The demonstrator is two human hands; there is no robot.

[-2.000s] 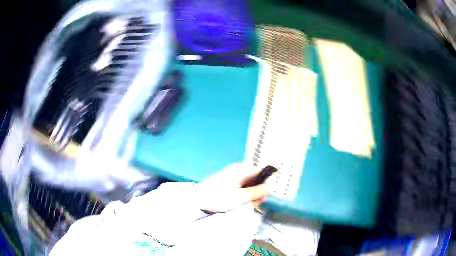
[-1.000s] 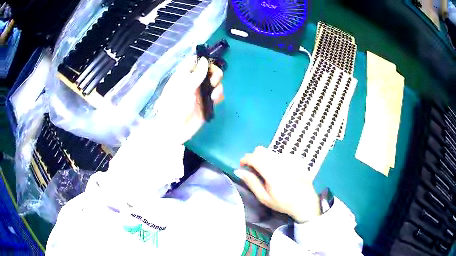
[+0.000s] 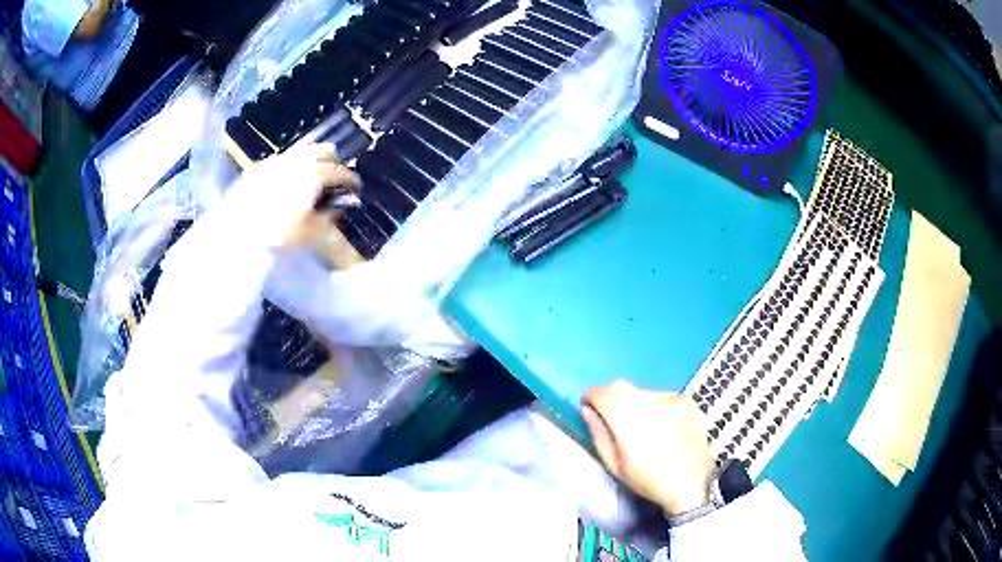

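Note:
My left hand [image 3: 319,214] is at the near left end of bagged slim black parts [image 3: 456,143]; its fingers are blurred and their hold is unclear. Rows of these parts lie inside a crinkled clear plastic bag [image 3: 566,99]. A few loose black parts [image 3: 571,214] lie together on the green bench beside the bag. My right hand [image 3: 654,445], with a dark watch at the wrist, rests near the bench's front edge, beside the lower end of the pad sheet [image 3: 786,340]. Its fingers are curled, the fingertips are hidden and no part shows in it.
A desk fan [image 3: 736,82] with a blue grille stands at the back, with a white cable [image 3: 793,192] beside the pad sheet. Blank tan sheets [image 3: 917,340] lie at right. A dark slotted tray [image 3: 972,510] shows at the lower right edge. Blue crates [image 3: 44,417] are at far left.
My left hand has moved left into the bagged stock. The black parts it held now lie on the bench. My right hand stays by the pad sheet. The view has shifted left.

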